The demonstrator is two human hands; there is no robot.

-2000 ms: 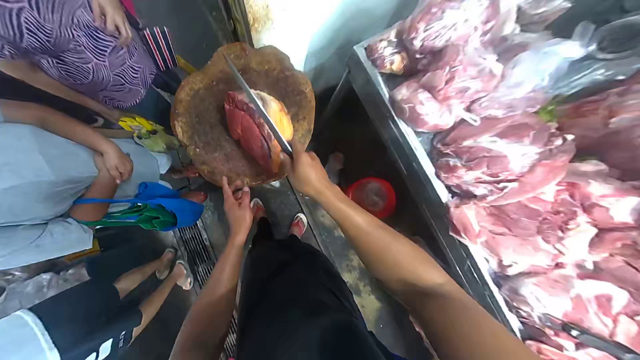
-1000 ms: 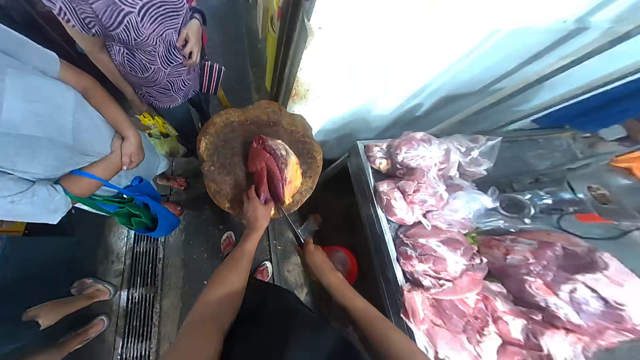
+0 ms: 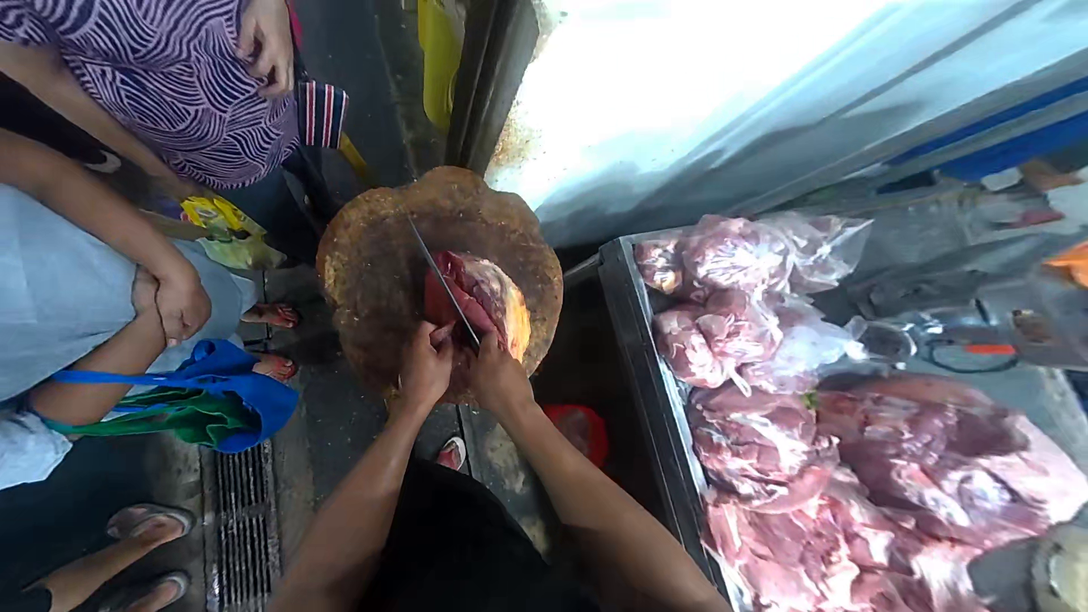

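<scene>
A round wooden chopping block (image 3: 365, 263) with a scalloped edge bears a chunk of dark red meat (image 3: 476, 289) with yellow fat on its right side. My right hand (image 3: 499, 374) is closed on the handle of a long knife (image 3: 436, 268), which the hand hides. The blade points up and left across the meat, edge-on to the view. At the near left part of the meat, my left hand (image 3: 427, 365) grips it with bent fingers, close to my right hand.
Right of the block, a metal-edged table (image 3: 637, 357) carries raw meat (image 3: 816, 527), some in plastic bags (image 3: 731, 255). A red container (image 3: 578, 429) is on the floor. Two people (image 3: 183, 93) (image 3: 85, 280) stand at the left, near a floor grate (image 3: 242, 527).
My right hand has come up from below the block onto the meat's near side, beside my left hand. The blade now lies across the meat, more in view than a second ago.
</scene>
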